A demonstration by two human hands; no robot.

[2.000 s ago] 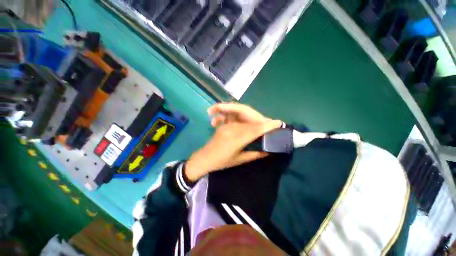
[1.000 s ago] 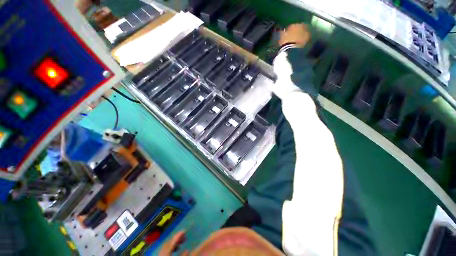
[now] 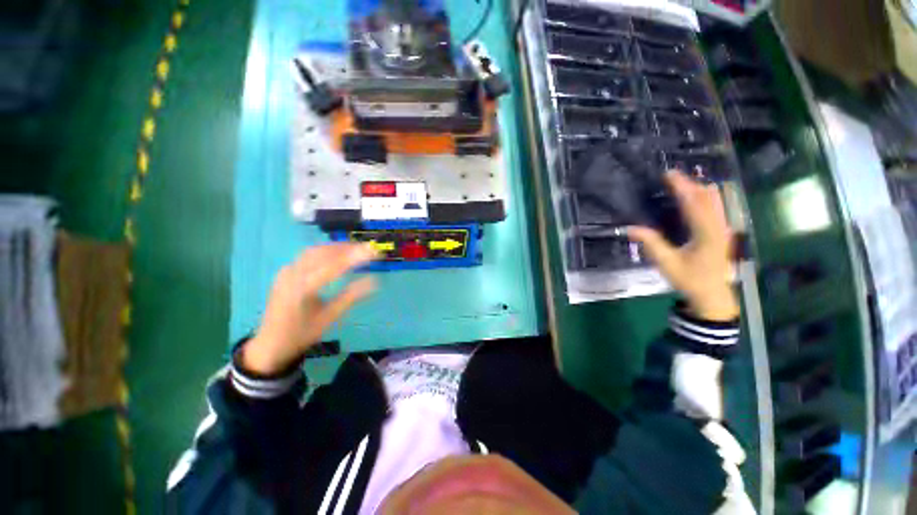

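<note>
My left hand (image 3: 307,307) is over the bench's front part, left of the two-arrow label (image 3: 414,247), fingers apart and empty. My right hand (image 3: 704,251) is over the blister tray (image 3: 613,290) on the right. It holds a blurred black plastic housing (image 3: 628,186) between thumb and fingers, above the pockets. The orange-brown fixture (image 3: 402,138) with black pads sits on the grey base plate (image 3: 468,181). A dark oblong part lies across it, below the press head (image 3: 402,45); whether it is a housing I cannot tell.
The tray's other pockets hold black housings. The conveyor belt (image 3: 809,302) with spaced black parts runs beyond the tray. Yellow-black floor tape (image 3: 136,211), cardboard (image 3: 90,322) and a pale stack (image 3: 28,312) are left of the teal bench (image 3: 442,317).
The view has turned back over the press. My right arm has come back from the conveyor side to above the tray, now with a housing. My left hand has come fully into view.
</note>
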